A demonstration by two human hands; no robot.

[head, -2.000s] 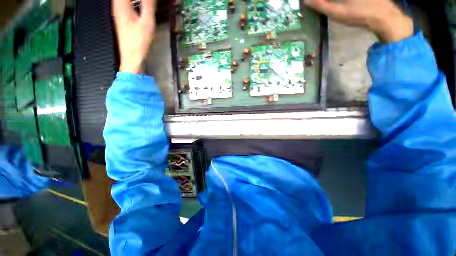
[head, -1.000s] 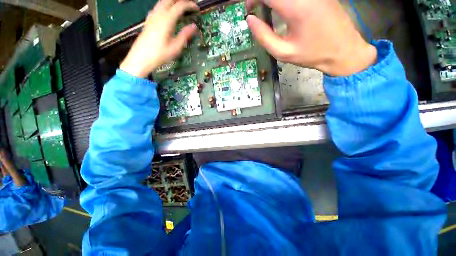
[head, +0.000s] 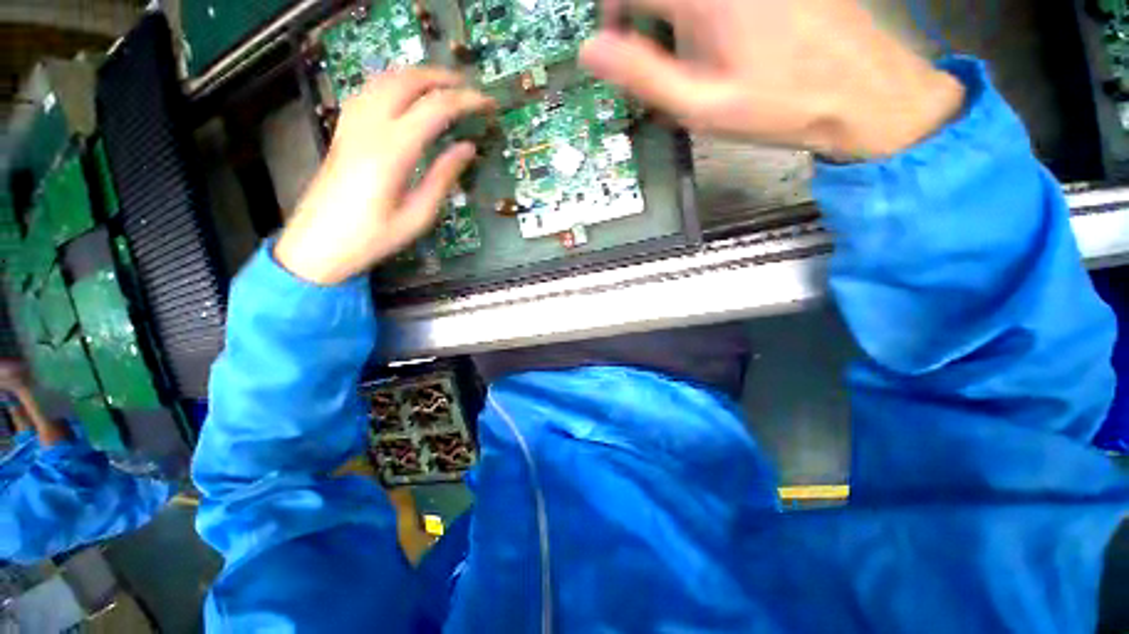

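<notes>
A dark-rimmed carrier (head: 464,270) lies on the line with green circuit boards in its pockets. The front right board (head: 572,167) shows almost whole, with coppery clips beside it. My left hand (head: 390,167) is over the front left board (head: 461,225) and hides much of it; its thumb and fingers are apart and it holds nothing visible. My right hand (head: 755,68) is above the carrier's right side, near the back right board (head: 526,31). Its fingers are blurred, so I cannot tell whether they touch or hold anything.
A silvery line rail (head: 619,295) runs before me. A ribbed black plate (head: 161,186) and green panels (head: 112,328) are at the left. Another carrier (head: 421,427) sits low below the rail. Another person's sleeve (head: 74,495) is at the lower left. A further carrier (head: 1108,68) is at the right edge.
The view has shifted. My left hand has moved from the back left board to the front left one. My right hand has stayed near the carrier's right side.
</notes>
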